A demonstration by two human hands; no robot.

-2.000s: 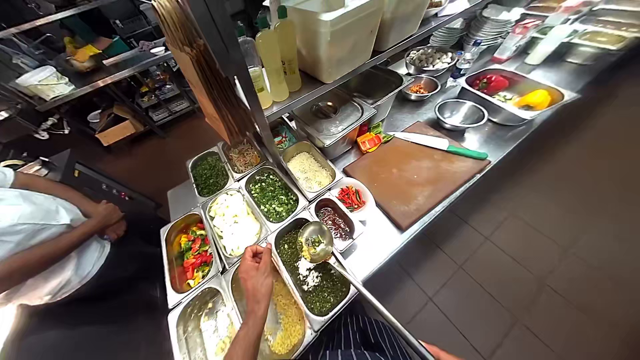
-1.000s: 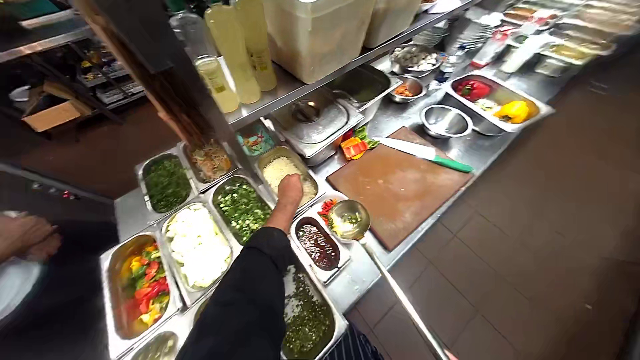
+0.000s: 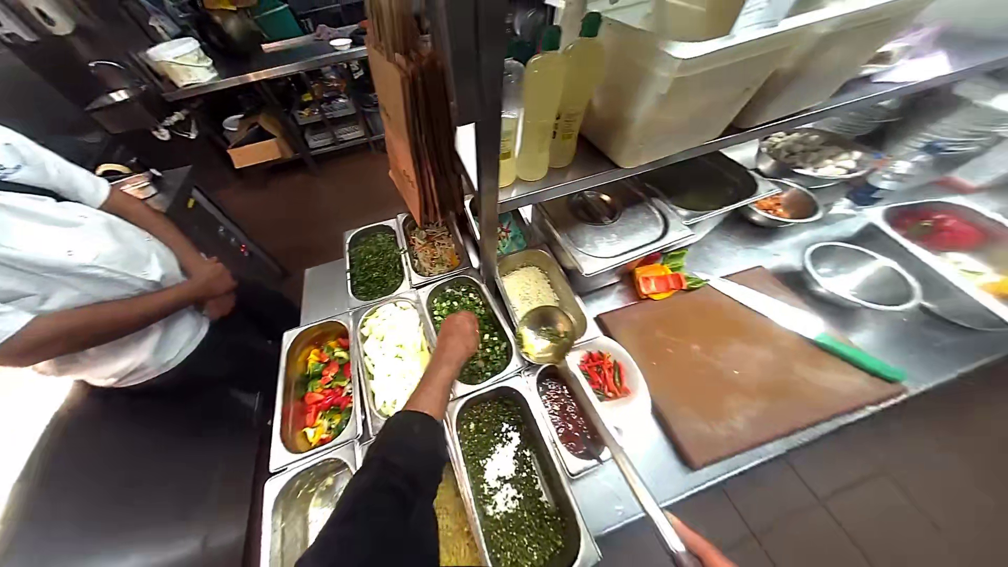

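My left hand [image 3: 458,340] reaches into a steel pan of chopped green onions [image 3: 490,354]; its fingertips are hidden, so its grip does not show. At the bottom edge, my right hand [image 3: 697,542] is closed on the handle of a steel ladle [image 3: 547,335]. The ladle's bowl has some food in it and hangs over the front of the pan of pale shreds [image 3: 529,290]. Near it are a pan of dark red sauce [image 3: 565,413] and a white plate of sliced red chillies [image 3: 605,376]. White bits lie on the chopped herbs [image 3: 504,472] in the long pan.
A brown cutting board [image 3: 740,370] bears a green-handled knife [image 3: 772,307], with cut peppers [image 3: 661,277] by its corner. Pans of mixed peppers [image 3: 324,394] and chopped white vegetable [image 3: 392,354] stand left. A shelf [image 3: 622,167] overhangs the counter. A person [image 3: 87,268] stands at left.
My left hand has moved from the pan of pale shreds to the green onions. The ladle has moved from beside the chillies to over the shreds' pan. The view has shifted.
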